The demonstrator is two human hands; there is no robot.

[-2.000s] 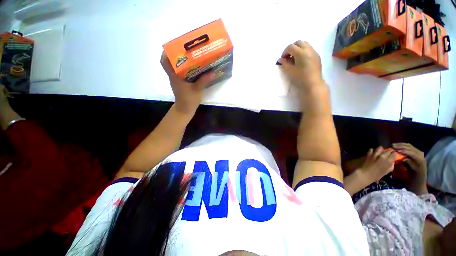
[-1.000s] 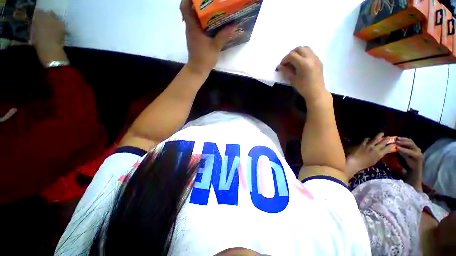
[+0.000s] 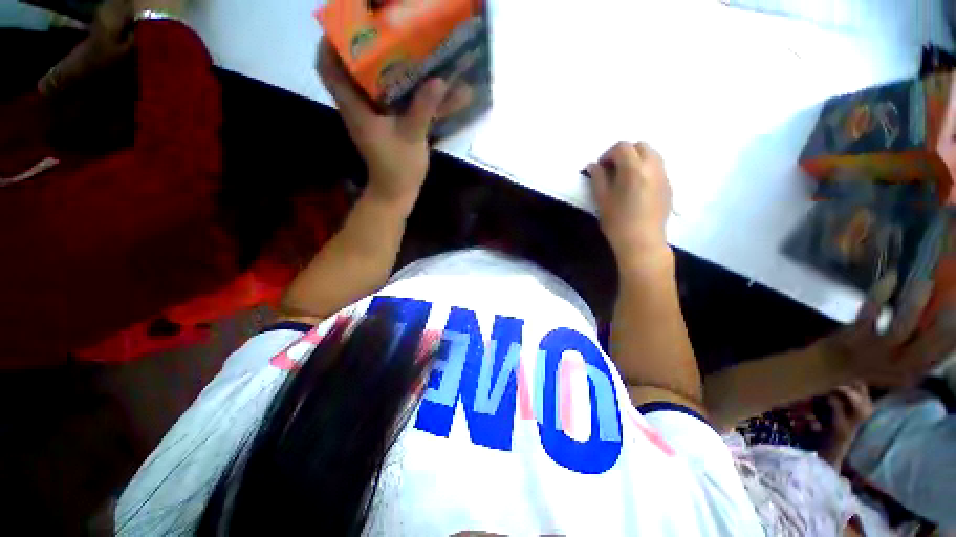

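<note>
An orange-and-dark product box (image 3: 414, 47) is at the upper left of centre, its top cut off by the frame edge. My left hand (image 3: 390, 131) is shut on this box, gripping it from below and the left, thumb on the dark face. My right hand (image 3: 632, 189) rests over the white tabletop near its front edge, to the right of the box and apart from it. Its fingers are closed on a small dark piece (image 3: 589, 171) that shows at the fingertips. What the piece is cannot be told.
Orange-and-dark cartons (image 3: 862, 131) stand at the right, with a neighbour's hand (image 3: 904, 320) at the lower one. Another person in a red sleeve (image 3: 178, 115) sits at the left, a hand near the table edge. The white tabletop (image 3: 587, 63) ends in a slanting front edge.
The view has turned. The neighbour's hand at the right has moved from an orange piece up to the cartons. My left hand still holds the box and my right hand still holds the dark piece.
</note>
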